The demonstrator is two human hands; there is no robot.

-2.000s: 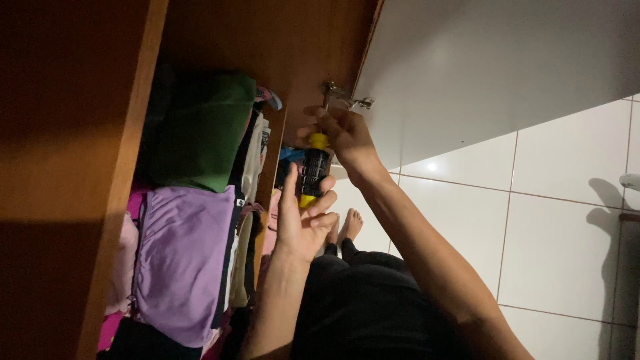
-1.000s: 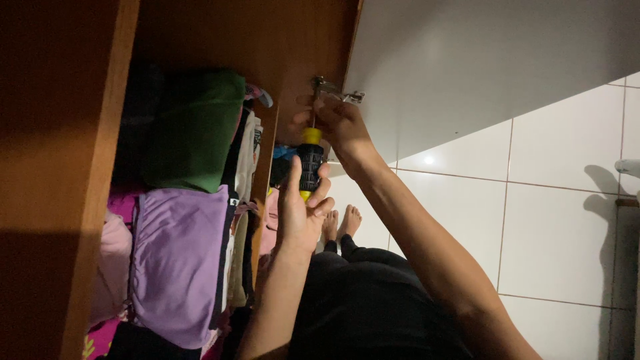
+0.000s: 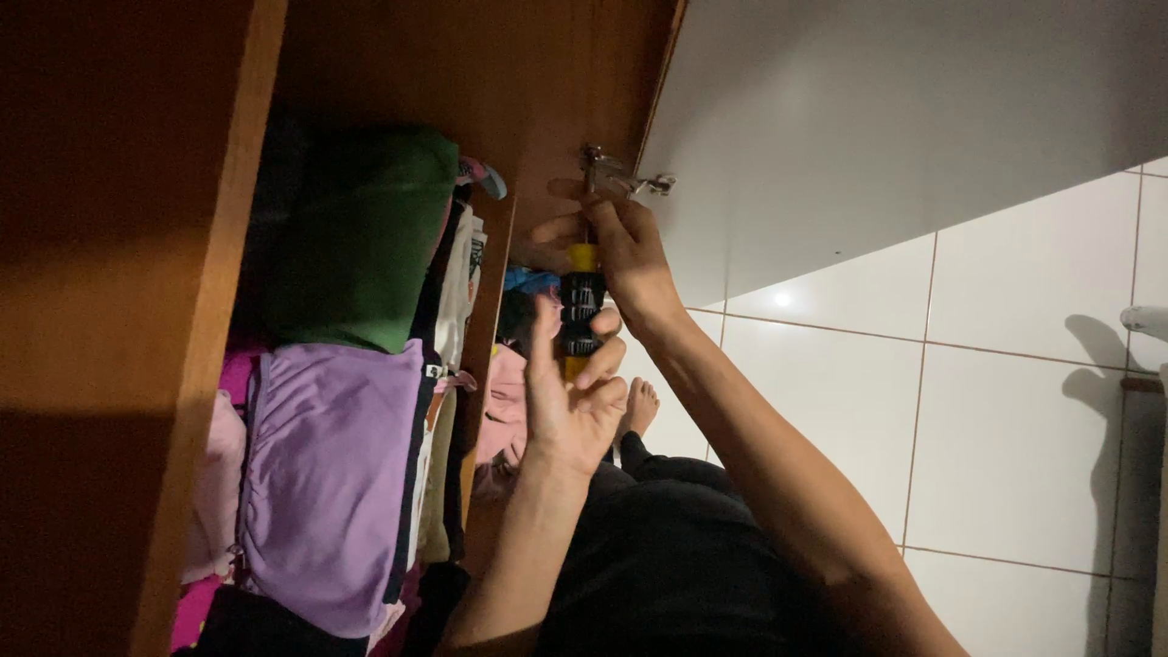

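Note:
A screwdriver with a black and yellow handle (image 3: pixel 581 301) points up toward a metal cabinet hinge (image 3: pixel 630 175), which joins the wooden cabinet panel (image 3: pixel 456 82) and the white door (image 3: pixel 867 119). Around the lower handle lies my left hand (image 3: pixel 577 392), its thumb on one side and its curled fingers on the other; the grip looks loose. My right hand (image 3: pixel 620 246) is at the shaft just below the hinge, thumb and fingers around it. The screwdriver's tip is at the hinge's panel side, and whether it sits in a screw cannot be seen.
Folded clothes fill the shelf at left, among them a green garment (image 3: pixel 365 237) and a purple one (image 3: pixel 333 484). A wooden edge (image 3: pixel 210 328) runs along the left side. Pink cloth (image 3: pixel 502 401) lies behind my left hand. White floor tiles (image 3: pixel 821 420) and a bare foot (image 3: pixel 642 406) show below.
The fingers of my left hand have loosened on the screwdriver handle compared with one second ago. My right hand stays at the shaft near the hinge.

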